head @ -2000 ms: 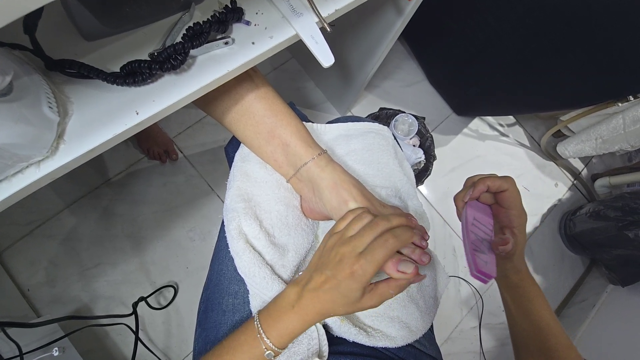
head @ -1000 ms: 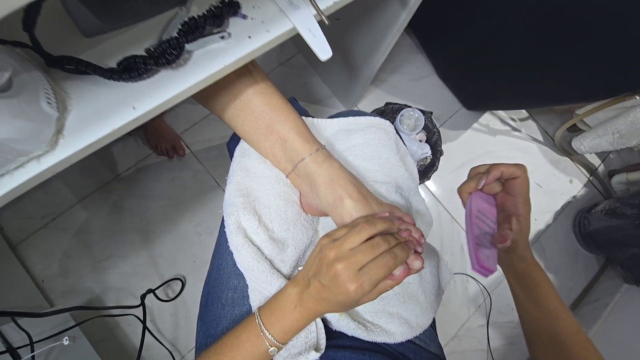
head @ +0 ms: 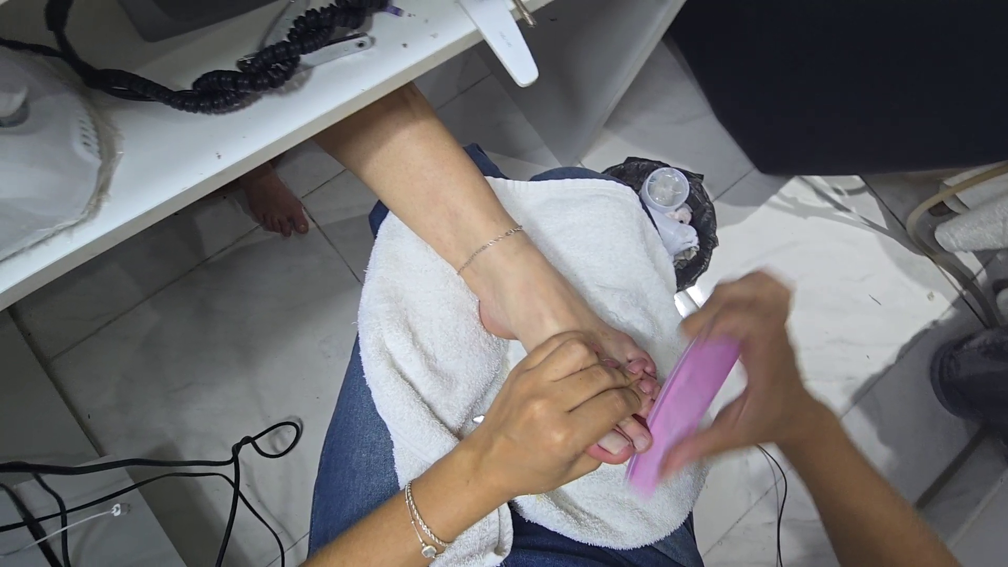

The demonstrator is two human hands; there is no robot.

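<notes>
Another person's bare foot [head: 543, 307], with a thin chain at the ankle, rests on a white towel [head: 425, 331] over my lap. My left hand [head: 551, 417] grips the front of this foot, its fingers over the toes. In my right hand [head: 748, 370], blurred by motion, is a pink block-shaped tool [head: 681, 413], close beside the toes; whether it touches them is unclear.
A white desk [head: 181, 181] with a coiled black cord [head: 268, 71] and a white file-like strip [head: 504, 43] crosses the top left. Beyond the towel stands a black-lined waste bin [head: 701, 252]. Black cables [head: 236, 465] lie at the lower left.
My right hand has brought the pink tool left, from beside the towel to the toes, and the tool is now tilted. My left hand still holds the foot.
</notes>
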